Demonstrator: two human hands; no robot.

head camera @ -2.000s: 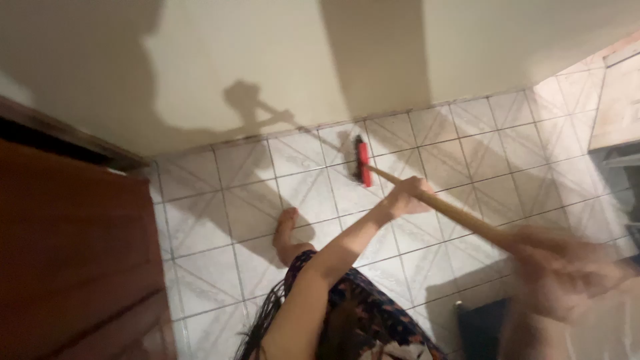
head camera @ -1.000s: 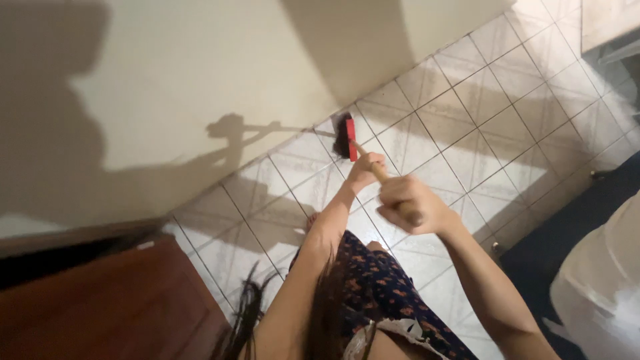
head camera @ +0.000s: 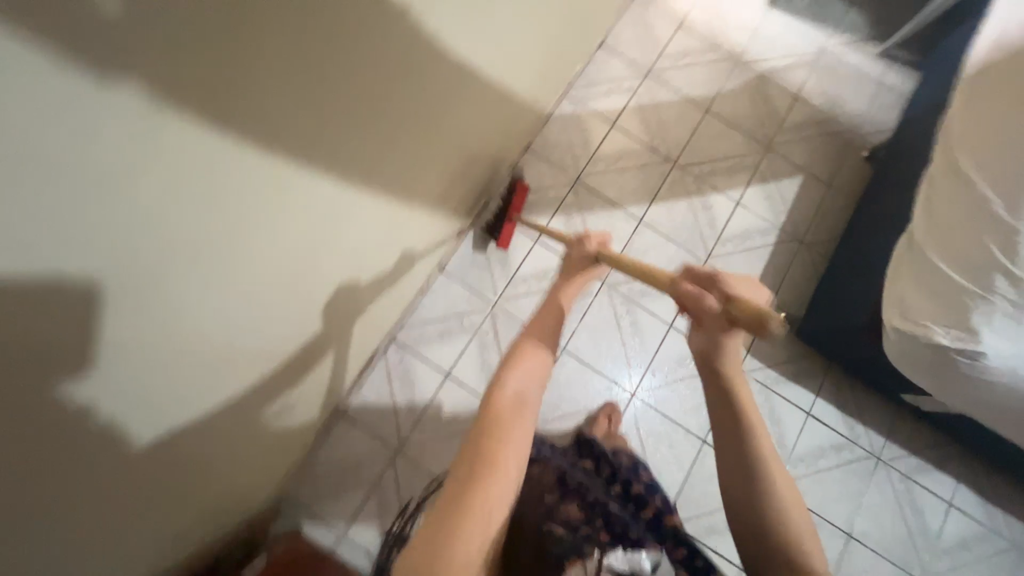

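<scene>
A push broom with a red head (head camera: 513,214) and dark bristles stands on the tiled floor, close against the foot of the wall. Its wooden handle (head camera: 636,268) slants from the head toward the lower right. My left hand (head camera: 586,252) is closed around the handle nearer the head. Near the handle's top end, my right hand (head camera: 720,298) grips it, with the tip of the wood sticking out past the fingers. Both hands are slightly blurred.
A pale wall (head camera: 240,240) with shadows on it runs along the left. On the right stands a dark blue base (head camera: 864,296) with whitish fabric (head camera: 960,264) over it. My bare foot (head camera: 606,422) is on the white tiles. A reddish-brown object (head camera: 300,556) shows at the bottom left.
The view has turned and shifted along the wall. The reddish-brown wooden piece at left has mostly left the view, and more of the fabric-covered blue base shows. Both hands still hold the broom.
</scene>
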